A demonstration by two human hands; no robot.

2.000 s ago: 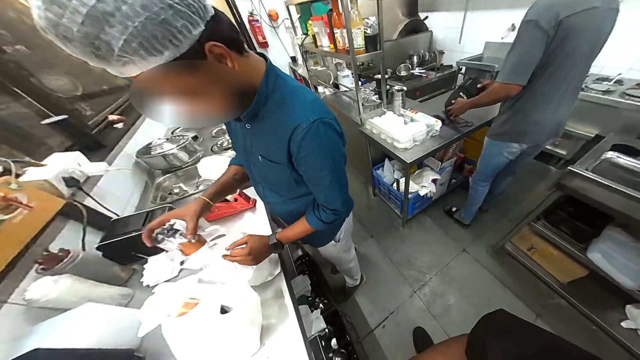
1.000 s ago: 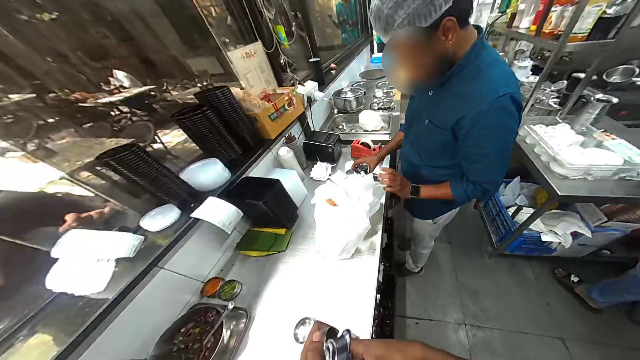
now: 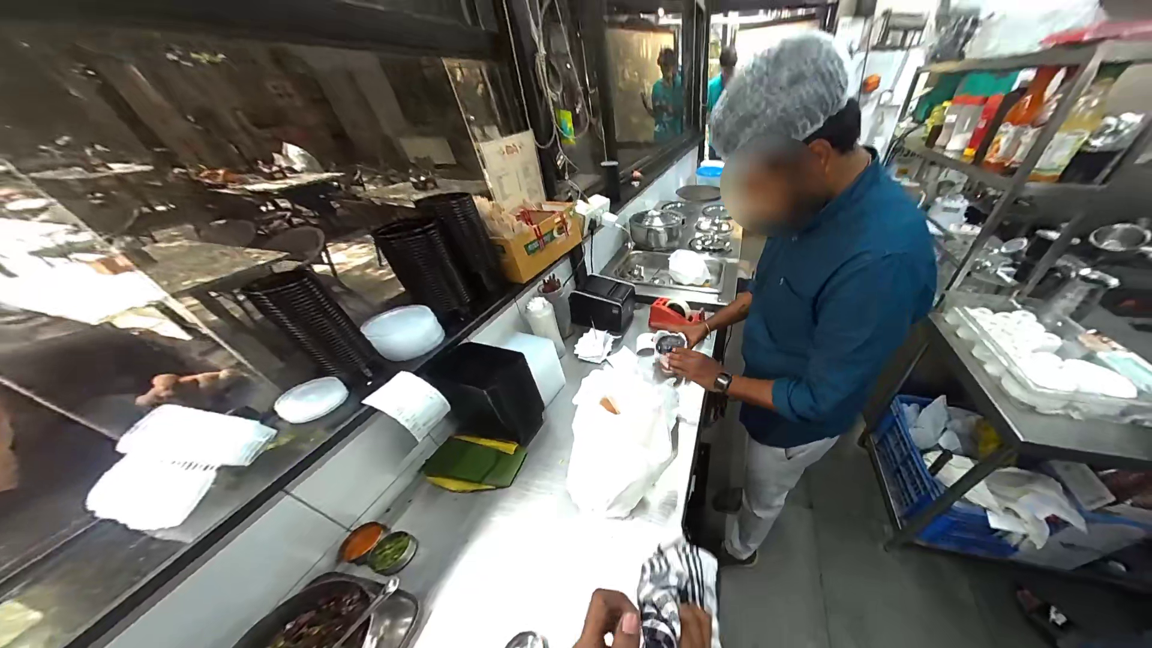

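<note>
At the bottom edge, my left hand (image 3: 608, 619) shows curled fingers just left of a black-and-white striped cloth (image 3: 670, 580); whether it holds anything is hidden. My right hand (image 3: 695, 625) is shut on the cloth, with only part of its fingers in view. The cloth hangs over the front part of the steel counter (image 3: 504, 549). Left of my hands, a small round metal piece (image 3: 526, 640) is cut off by the frame edge. Farther up the counter stands a full white plastic bag (image 3: 621, 441).
A co-worker in a hair net (image 3: 837, 297) handles a small round container (image 3: 670, 343). On the left are a steel pan of food with a spoon (image 3: 337, 621), small bowls (image 3: 391, 553), cut banana leaves (image 3: 477, 461) and a black box (image 3: 486, 391). A rack (image 3: 1044, 432) stands right.
The view has swung toward the counter. My hands were not seen two seconds ago; one second ago they were at the bottom edge near a round metal piece. The striped cloth now shows plainly.
</note>
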